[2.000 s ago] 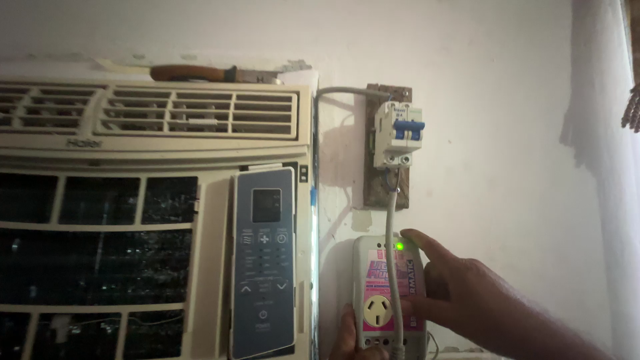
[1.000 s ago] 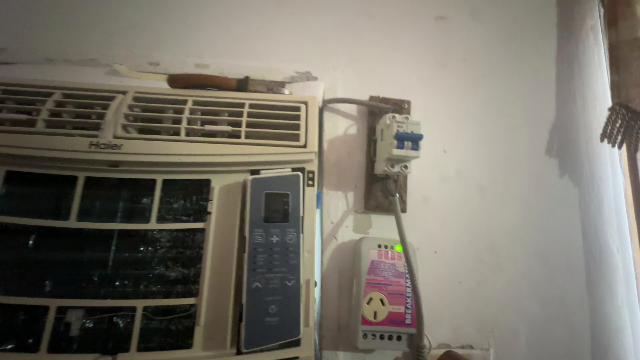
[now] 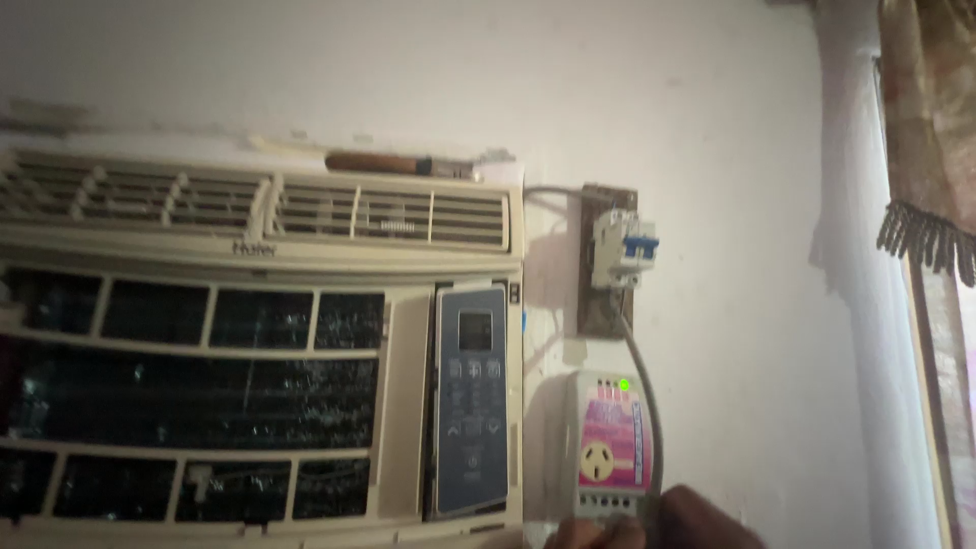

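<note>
A white voltage protector with a pink label, a socket and a lit green light (image 3: 610,438) stands against the wall, right of the air conditioner. A grey cable (image 3: 645,381) runs down its right side from a circuit breaker with blue levers (image 3: 625,248). My left hand (image 3: 596,532) shows only as blurred fingers under the protector. My right hand (image 3: 703,521) is beside the cable at the bottom edge, its fingers mostly out of frame. Whether either hand grips the cable or the protector cannot be told.
The Haier window air conditioner (image 3: 255,259) fills the left side, its control panel (image 3: 471,400) at its right. Pliers or a similar tool with a brown handle (image 3: 377,163) lie on top. The breaker sits on a wooden board (image 3: 587,305). A fringed curtain (image 3: 930,175) hangs at the far right.
Two seconds ago both hands were at the protector's sides, the right one at its upper right. Both are now lower, by its bottom end. The cable now runs along the protector's right side instead of across its front.
</note>
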